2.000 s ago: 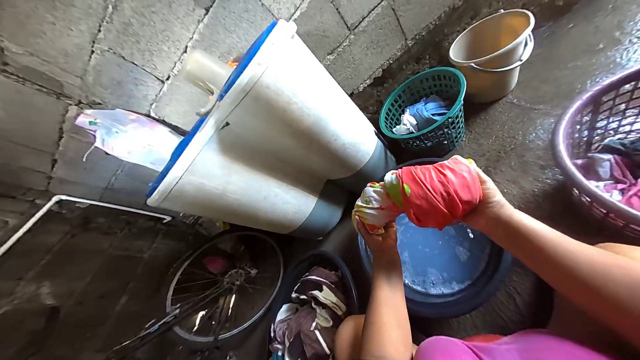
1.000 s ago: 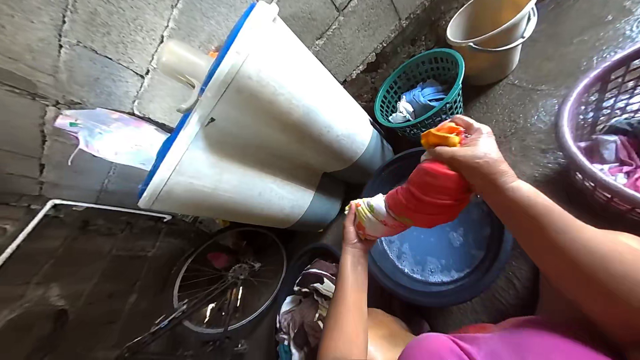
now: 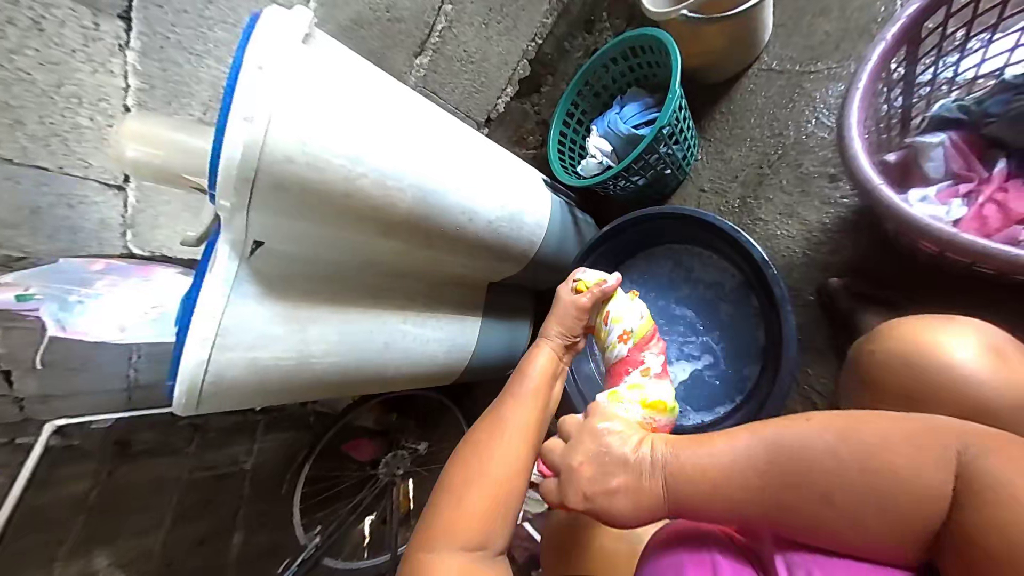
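Note:
A wet, twisted floral cloth in red, yellow and white [image 3: 638, 352] is stretched between my two hands, above the near left part of a dark basin [image 3: 780, 320] of soapy water. My left hand [image 3: 578, 312] grips its upper end near the basin's left rim. Around the lower end is my right hand [image 3: 608, 464], closer to my body, with a bit of red cloth showing past the fingers. Whitish suds float on the water.
A white twin-tub washing machine [image 3: 384, 208] stands left of the basin. Beyond are a green basket [image 3: 684, 136] with blue cloth and a beige bucket [image 3: 720, 40]. A purple basket [image 3: 860, 152] of clothes stands right. A bicycle wheel [image 3: 300, 496] is lower left.
My right hand has come down from above the basin's far side to near my lap, below my left hand. The cloth now shows more of its floral side and less plain red.

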